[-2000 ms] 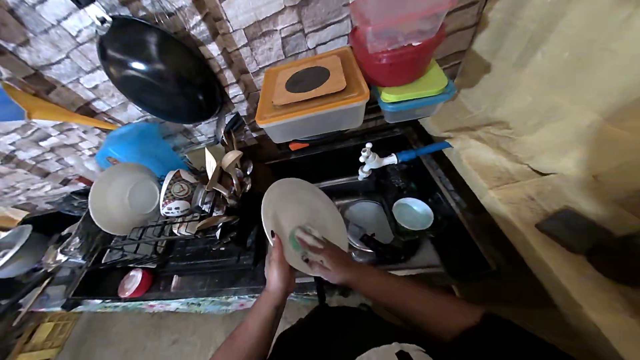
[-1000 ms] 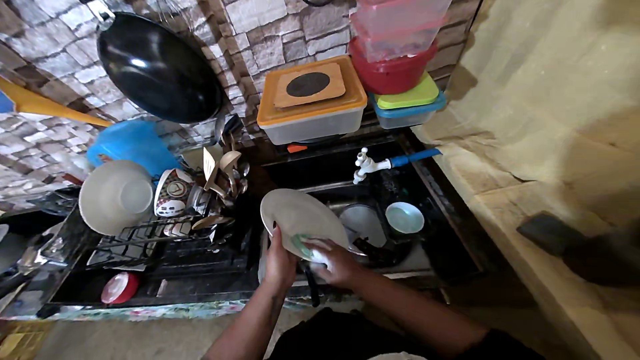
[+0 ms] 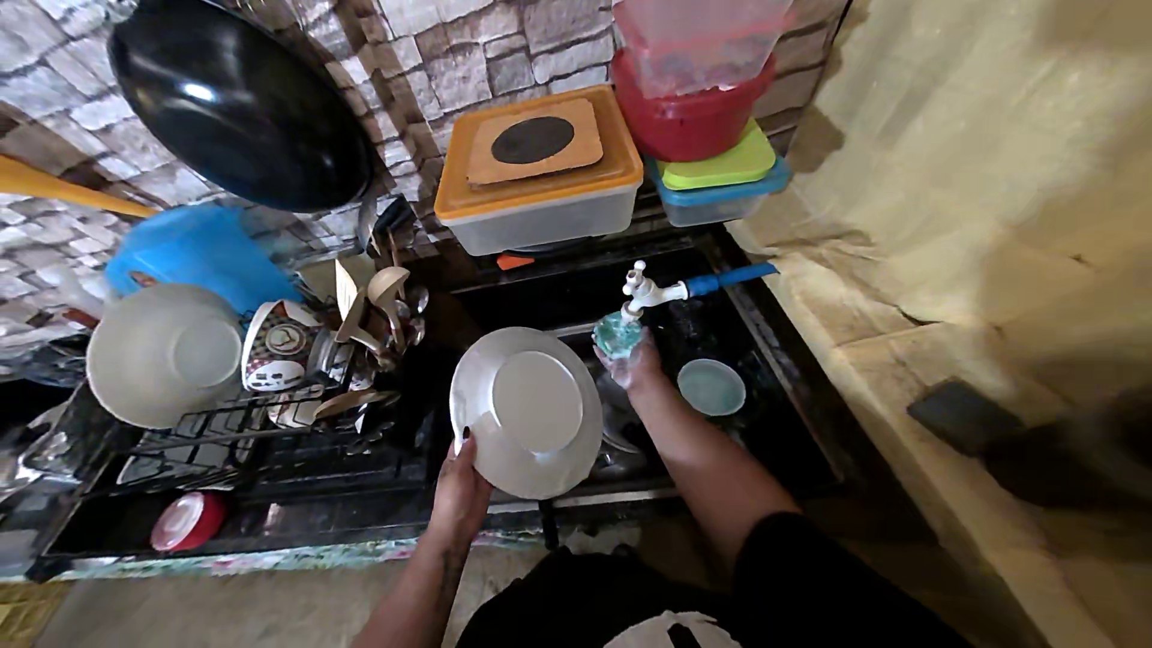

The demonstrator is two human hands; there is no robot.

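My left hand (image 3: 463, 486) grips the lower left rim of a pale plate (image 3: 538, 405), whose round foot ring faces the camera. A green scrubbing sponge (image 3: 617, 335) sits in my right hand (image 3: 630, 360), right under the spout of a white plastic tap (image 3: 641, 292) with a blue pipe. Whether water runs cannot be told. Right of that wrist is a small light green bowl (image 3: 711, 387) in the dark sink. More dishes lie in the sink behind the plate and my right forearm, partly hidden.
On the left, a dish rack (image 3: 243, 436) holds a large pale bowl (image 3: 166, 355), a patterned mug (image 3: 283, 346) and wooden utensils. A red bowl (image 3: 189, 522) lies at the front edge. An orange-lidded container (image 3: 549, 216) and stacked tubs (image 3: 693, 121) stand behind the sink. A black pan (image 3: 238, 103) hangs above.
My right hand has left the plate's surface and moved up and right to the tap with the sponge. My left hand still holds the plate, now turned with its foot ring toward the camera.
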